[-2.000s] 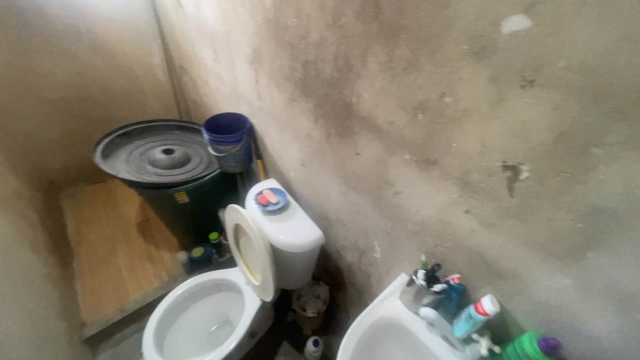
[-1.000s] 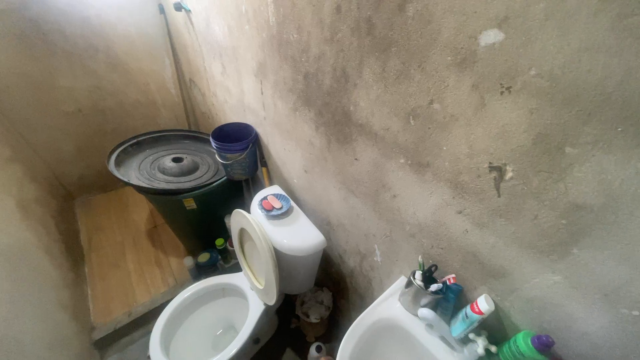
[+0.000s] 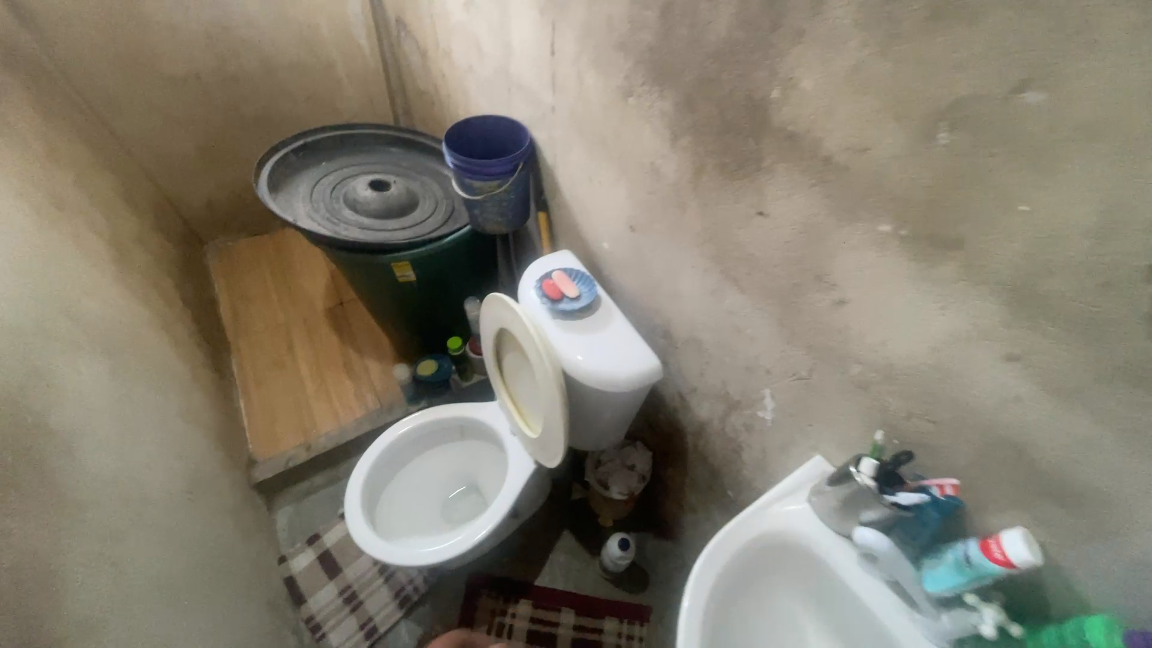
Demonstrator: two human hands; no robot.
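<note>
Neither of my hands can be made out. A sliver of bare skin (image 3: 463, 640) shows at the bottom edge, too little to tell which body part it is. A white toilet bowl (image 3: 369, 522) stands left of centre with its seat and lid (image 3: 525, 378) raised against the cistern (image 3: 612, 346). On the cistern lies a blue shell-shaped dish (image 3: 585, 290) with a red and a pink bar of soap (image 3: 565, 283). At the lower right is a white washbasin (image 3: 765, 585), its rim holding a metal cup (image 3: 841, 499) with toothbrushes and a toothpaste tube (image 3: 976, 562).
A green barrel (image 3: 396, 301) with a black lid (image 3: 337, 184) stands behind, a blue bucket (image 3: 490, 175) beside it. Several bottles (image 3: 457, 355) sit by a tiled step (image 3: 288, 360). Below are a waste bin (image 3: 616, 490), a white bottle (image 3: 617, 551) and checked mats (image 3: 346, 585).
The view has shifted, with more floor and the mats showing at the bottom. Nothing among the objects has plainly moved.
</note>
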